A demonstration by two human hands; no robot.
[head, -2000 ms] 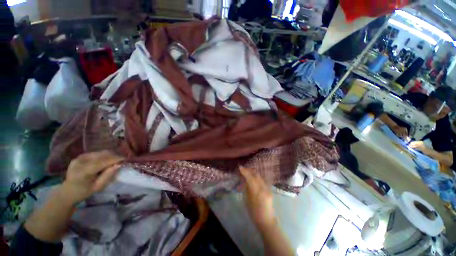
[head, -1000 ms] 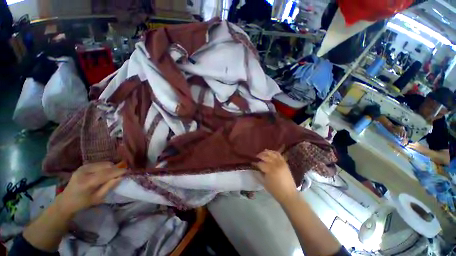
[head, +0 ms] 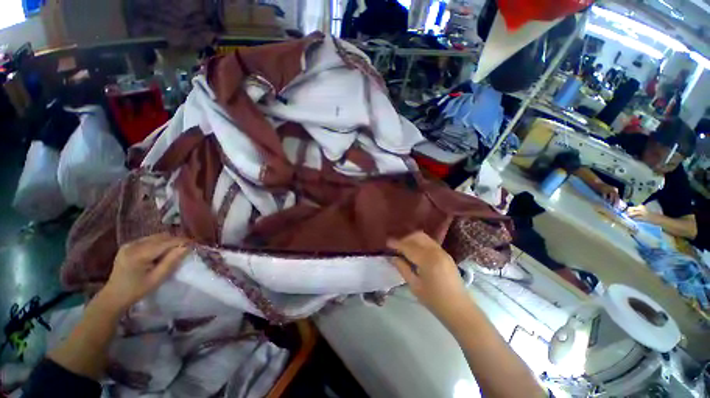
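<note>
A part-sewn garment [head: 342, 218], rust-brown with a pale grey-white reverse, lies in front of me at the foot of a tall heap. My left hand [head: 149, 268] pinches one end of its edge. My right hand [head: 420, 264] pinches the same edge further right. The edge runs nearly straight between my hands, with a pale band hanging below it. A maroon-speckled seam allowance [head: 233, 288] slants down across the pale side near my left hand. My fingertips are partly hidden in the cloth.
The work bundle [head: 327, 116] rises behind. More pale pieces [head: 179, 342] lie below my left arm. The sewing machine [head: 576, 342] with a tape roll [head: 642, 317] is at lower right, in glare. White sacks [head: 89, 159] stand at left. A person [head: 669, 179] sews light-blue fabric opposite.
My right hand has moved up from the speckled panel and gripped the brown edge. The pale reverse now shows below the edge. The view has shifted slightly right in the last second.
</note>
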